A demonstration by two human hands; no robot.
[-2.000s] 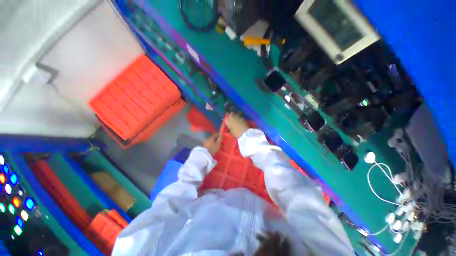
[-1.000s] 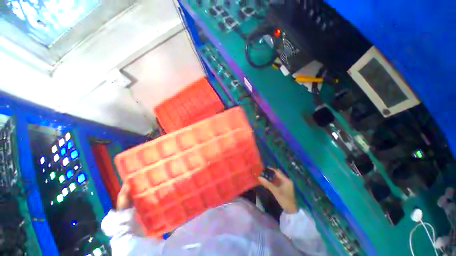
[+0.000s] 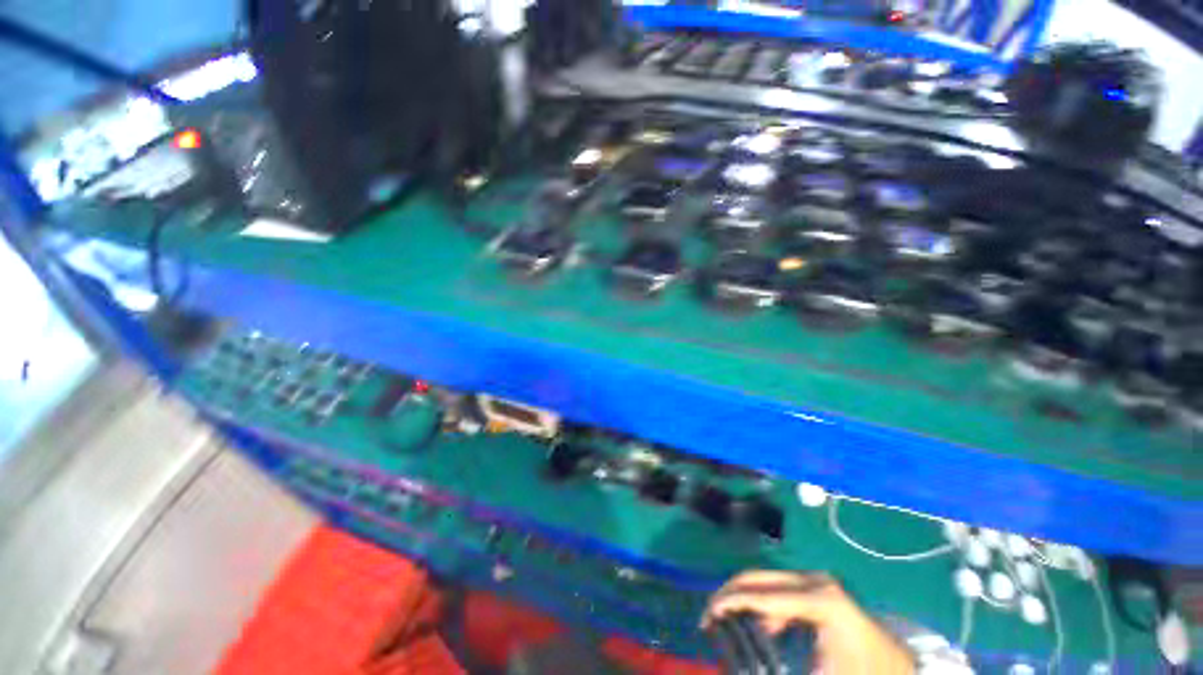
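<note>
My right hand [image 3: 811, 617] is at the bottom edge, in front of the lower shelf, partly cut off. Its fingers are closed around something small and dark, which looks like one or more smartwatch bodies [image 3: 755, 646]; blur hides the number. My left hand is out of the picture. An orange-red tray or tray stack [image 3: 330, 604] shows at the lower left, cut off by the bottom edge. More red shows beside it, too blurred to tell apart.
The upper green shelf [image 3: 435, 270] holds rows of watch bodies on docks [image 3: 640, 270], a black box and cables. Its blue edge [image 3: 633, 415] crosses the view. Below are dark watches [image 3: 712, 501], a cream meter [image 3: 517, 417] and white charger discs [image 3: 1003, 584].
The view has swung up and towards the rack, so the upper shelf now fills it. My left hand has left the picture. The tray held across the middle is no longer there.
</note>
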